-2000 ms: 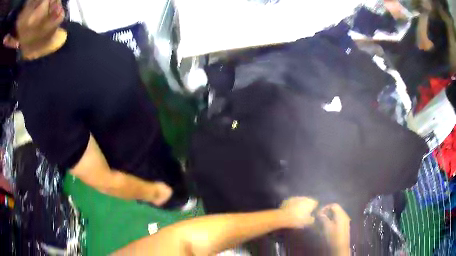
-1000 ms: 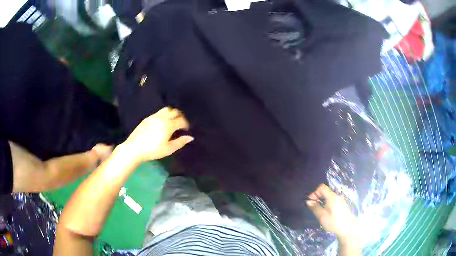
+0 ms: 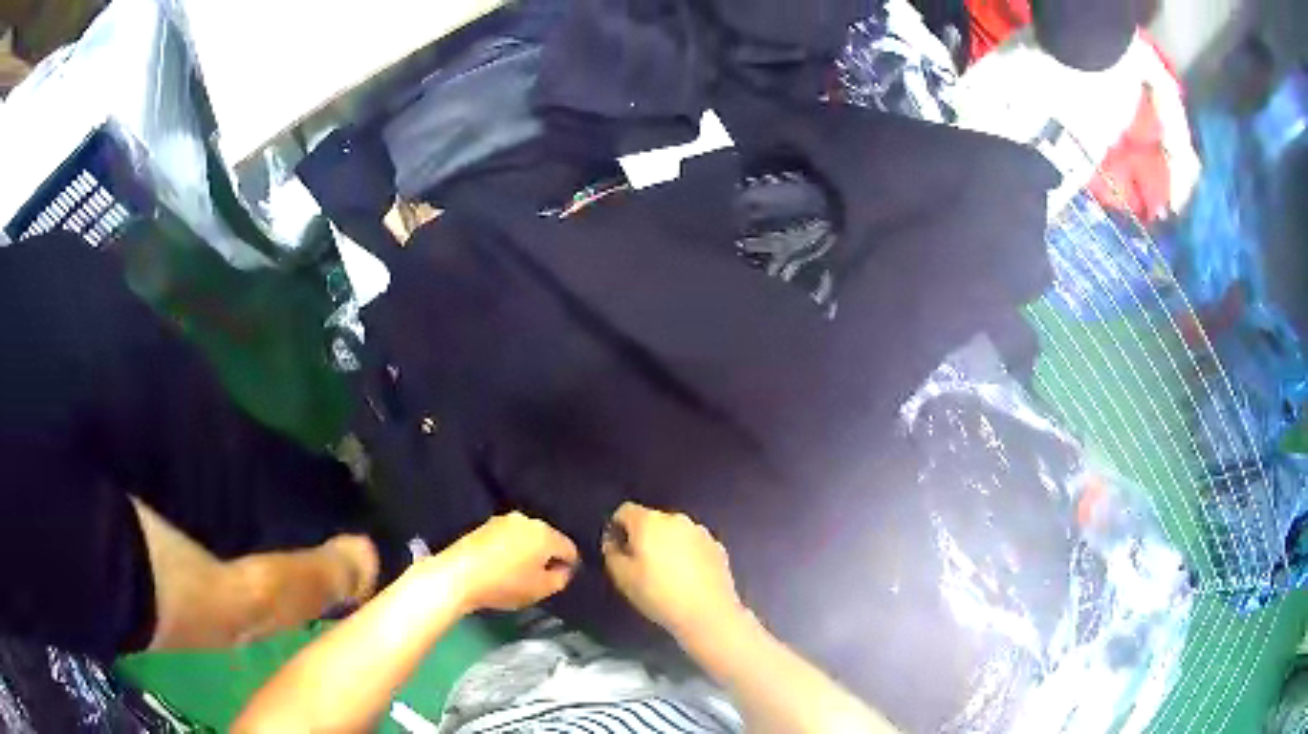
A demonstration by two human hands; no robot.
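Observation:
A dark garment (image 3: 674, 359) lies spread in front of me, with a dark ring-like opening near its upper right. White strips (image 3: 681, 155) lie at its far edge. My left hand (image 3: 528, 561) is closed on the near part of the garment. My right hand (image 3: 653, 556) is close beside it, also closed on the dark cloth. The fingertips of both hands are partly hidden. A tiny bright dot shows on the cloth to the left.
A clear polybag (image 3: 1062, 574) lies at the right over the wire cage (image 3: 1148, 344). A person's arm (image 3: 244, 591) is close at the left. A white table (image 3: 344, 65) is at the back left. Blue sacks (image 3: 1248, 287) and a white and red heap (image 3: 1112, 115) are at the right.
My right hand has moved left from the garment's near right part to beside my left hand. My left hand has moved down and right. Both hands have closed. The garment sits lower in view.

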